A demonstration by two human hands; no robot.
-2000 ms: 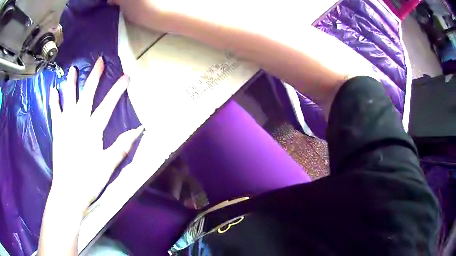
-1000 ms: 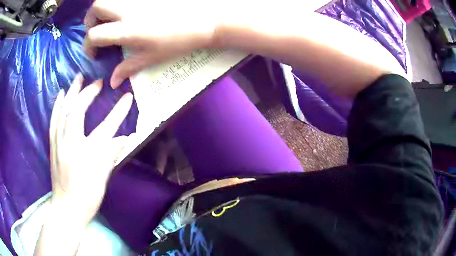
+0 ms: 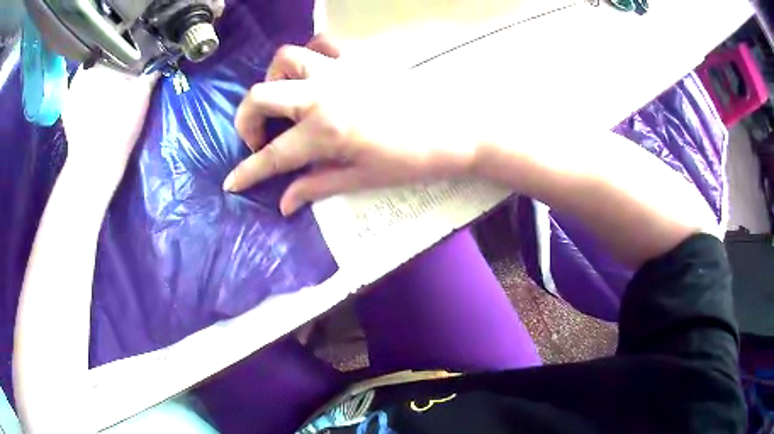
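Observation:
A glossy purple-blue shell fabric panel [image 3: 212, 246] lies on the machine table, gathered and creased towards the needle area [image 3: 178, 82] under the sewing machine head [image 3: 157, 30]. A white border shows along its near edge. My left hand [image 3: 110, 97] lies on the fabric just left of the needle area; its fingers are hidden by the machine head. My right hand [image 3: 297, 127] rests on the fabric right of the needle, its bent fingers apart and fingertips touching the panel.
A turquoise oval strip [image 3: 41, 80] is left of the machine head. Dark looped handles [image 3: 628, 4] lie at the top right. A quilted purple panel [image 3: 670, 136] hangs at the right, beside a pink plastic stool or basket [image 3: 737, 83]. The speckled floor [image 3: 560, 326] shows below.
My left hand has moved forward from the near part of the fabric to beside the needle. My right hand came onto the fabric and stays there. The panel's near edge now shows. The camera view has shifted.

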